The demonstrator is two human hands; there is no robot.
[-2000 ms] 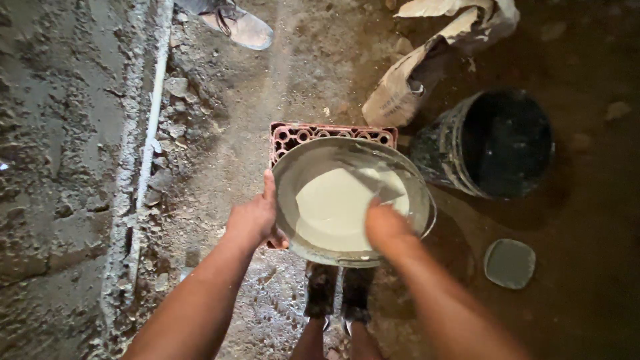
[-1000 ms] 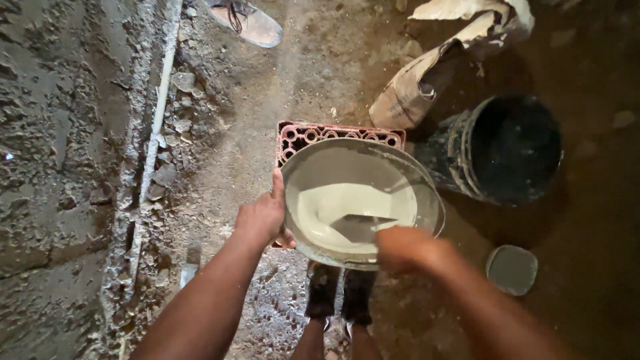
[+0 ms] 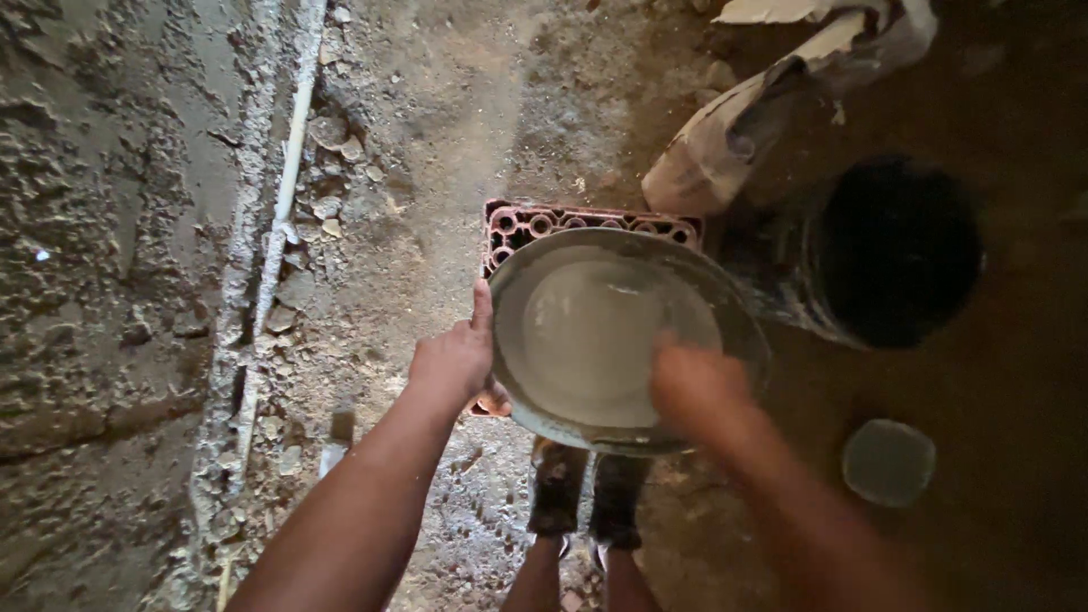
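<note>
A wide bucket (image 3: 595, 435) with a wire handle stands on a pinkish plastic bottle crate (image 3: 541, 224). Smooth grey-beige wet mix (image 3: 586, 340) lies inside it. My left hand (image 3: 455, 361) grips the bucket's left rim, thumb up along the side. Over the right part of the mix, my right hand (image 3: 699, 382) is blurred and its fingers are closed; whatever it holds is too blurred to make out now, though a flat metal blade showed at it one second ago.
A dark bucket (image 3: 816, 272) stands at the right, near a torn paper sack (image 3: 705, 161). Below is a small round-cornered container or lid (image 3: 889, 462). Rubble and a pale pipe-like strip (image 3: 289, 178) run along the rough wall at left. My boots (image 3: 586, 493) are below the bucket.
My right hand has kept moving over the mix, and the blade seen one second ago no longer shows clearly. My left hand stays at the rim. The shoe at the top has left the view.
</note>
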